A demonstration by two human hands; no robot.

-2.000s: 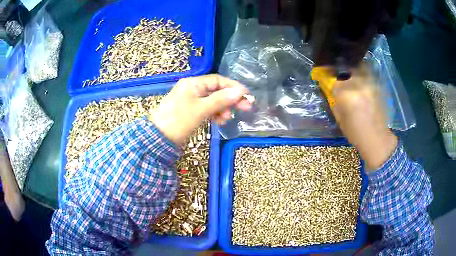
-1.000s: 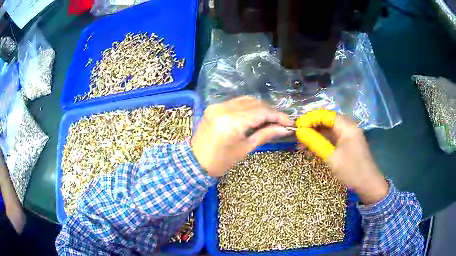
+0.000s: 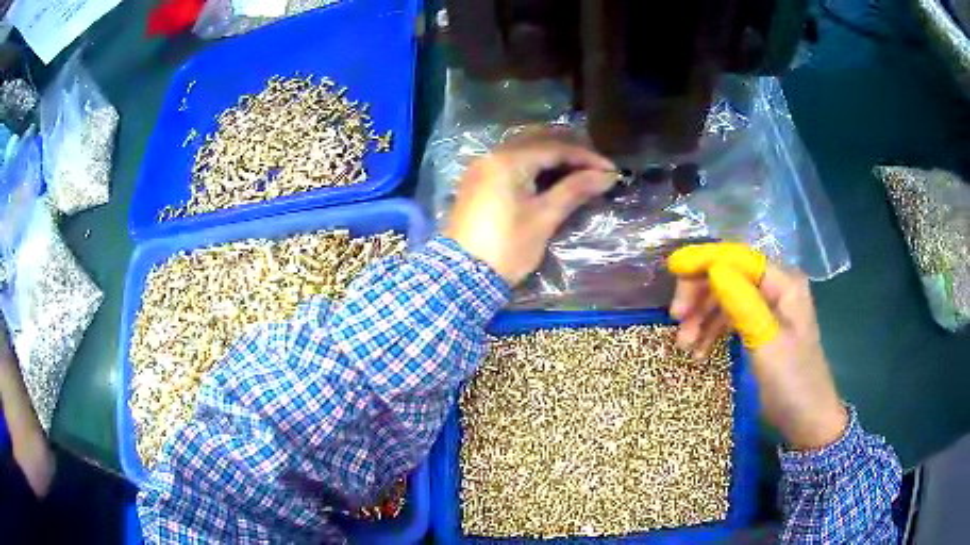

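Note:
My left hand is over the clear plastic bag, thumb and index fingertips pinched on a tiny metal piece at the front of the dark machine. The piece is barely visible. My right hand, with yellow finger cots on thumb and finger, is over the upper right corner of the right parts tray. Its other fingers are curled; whether it holds a small piece cannot be told. The left parts tray is partly under my left sleeve.
The upper-left parts tray holds a loose pile of pieces. Filled clear bags lie at the far left and right edge. Another person's arm shows at the left edge. A red item lies at the top left.
My hands were together over the right tray's back edge and have separated. My left hand has moved up to the machine; my right hand has moved slightly right, its yellow-covered fingers now crossing.

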